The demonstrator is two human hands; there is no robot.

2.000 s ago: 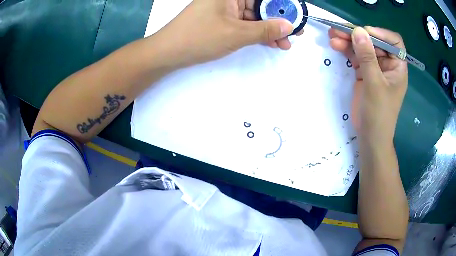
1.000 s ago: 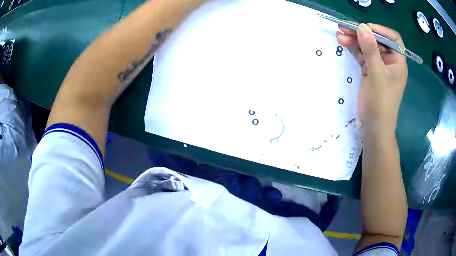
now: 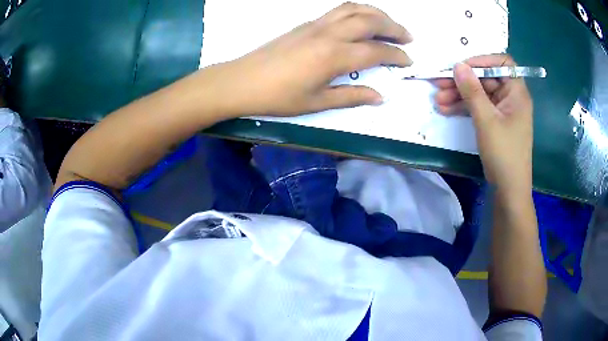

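Observation:
My left hand [image 3: 327,63] is bare and lies palm down over the white paper [image 3: 260,26], fingers apart, with no disc seen in it. My right hand [image 3: 487,96] holds silver tweezers [image 3: 513,72], their tips pointing left toward my left fingers. A small black ring [image 3: 354,75] shows on the paper between my left thumb and fingers. Two more small rings [image 3: 469,14] lie near the paper's right side. Whether anything is between the tweezer tips cannot be told.
The dark green table [image 3: 167,46] surrounds the paper. Black-rimmed discs [image 3: 583,12] stand at the far right corner. A shiny clear sheet [image 3: 590,130] lies at the right table edge. Another person's white sleeve [image 3: 19,160] shows at the left. A blue frame [image 3: 560,240] is below right.
My left hand held a disc at the far edge, went out of view, and is now back empty over the paper. The tweezers are now nearly level and lower. The view has tilted toward my body.

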